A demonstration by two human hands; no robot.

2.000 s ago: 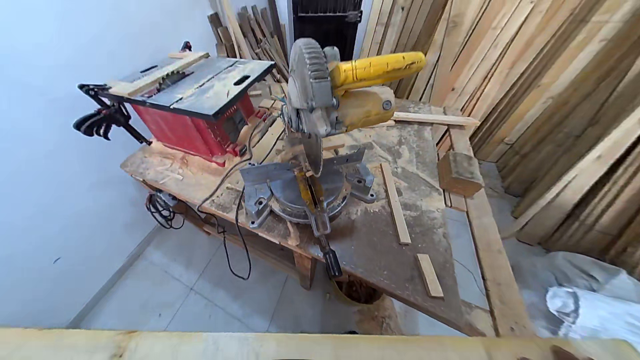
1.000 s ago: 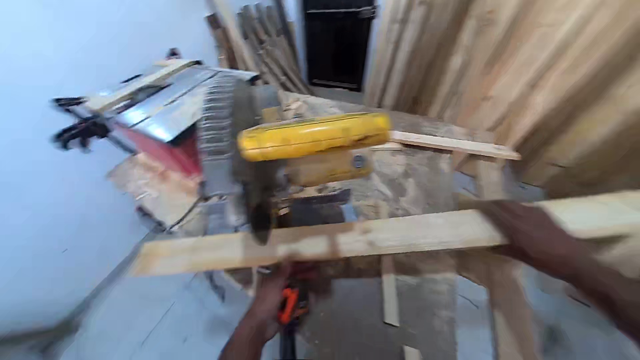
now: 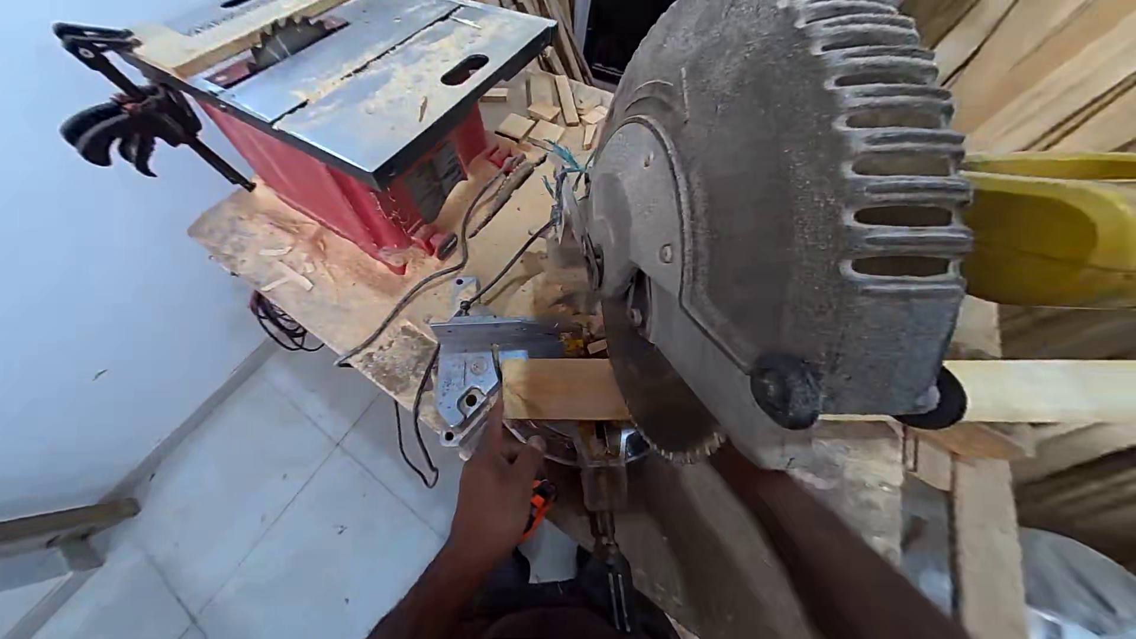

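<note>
A pine board (image 3: pixel 568 389) lies across the mitre saw's table, in front of the metal fence (image 3: pixel 497 335), and runs right behind the saw head. The toothed blade (image 3: pixel 661 390) hangs in front of it, under the grey blade guard (image 3: pixel 754 186). My left hand (image 3: pixel 497 475) is at the board's left end, index finger extended along that end. Beside this hand's palm is an orange and black object (image 3: pixel 539 508); whether the hand holds it is unclear. My right forearm (image 3: pixel 825 541) reaches up behind the guard, which hides my right hand.
A red table saw (image 3: pixel 311 186) with a black clamp (image 3: pixel 133 115) stands at the upper left of the sawdust-covered bench (image 3: pixel 253 235). Black cables (image 3: pixel 426 284) cross the bench and hang over its edge. Wood offcuts (image 3: pixel 546 111) lie behind. Planks (image 3: pixel 1065 71) lean at the right.
The board, held in front of the saw one second ago, now lies on the saw table. My left hand has moved to its left end. The view is much closer to the saw.
</note>
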